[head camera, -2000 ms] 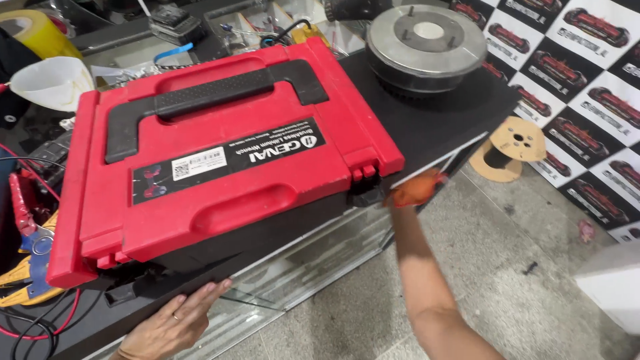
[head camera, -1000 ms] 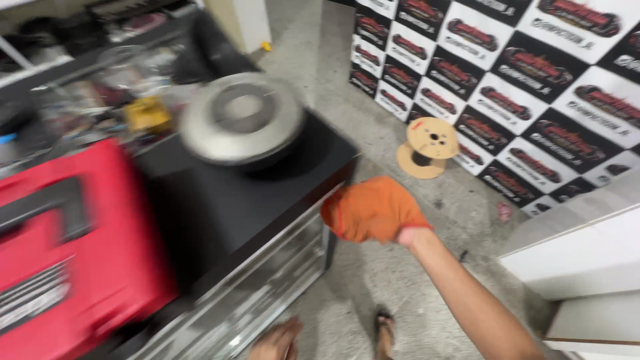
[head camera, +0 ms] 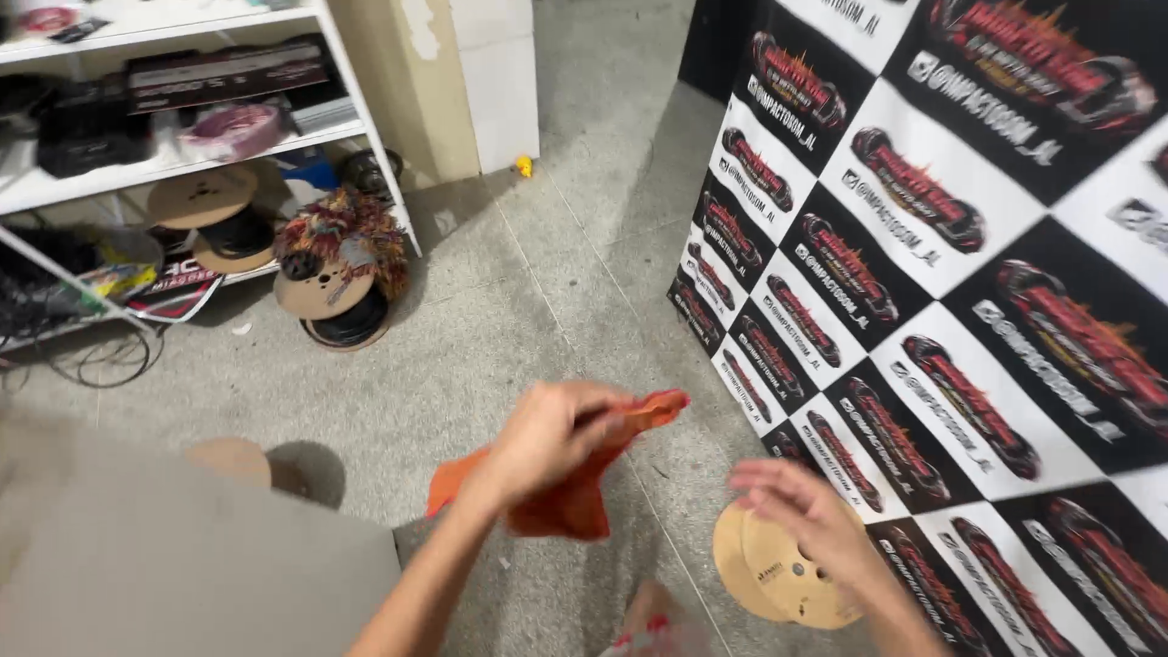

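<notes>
An orange cloth (head camera: 557,502) with a red edge hangs from my left hand (head camera: 552,443), whose fingers are closed on it near its upper right part. One corner of the cloth points to the right, past my fingertips. My right hand (head camera: 803,520) is held apart from it, to the right, with nothing seen in it and its fingers partly spread. Under my right hand, lower down on the floor, lies a cable spool with tan round flanges (head camera: 771,584).
A checkered banner (head camera: 849,255) with printed logos stands at the right. At the upper left is a white metal shelf (head camera: 383,173) with spools, cables and a multicoloured fibrous bundle (head camera: 351,233) near it. A grey surface (head camera: 201,547) fills the lower left; a small yellow object (head camera: 524,165) lies on the floor.
The view has swung away from the red toolbox and the black worktop. The orange cloth, earlier at my right hand, is now in my left, and my right hand is free of it.
</notes>
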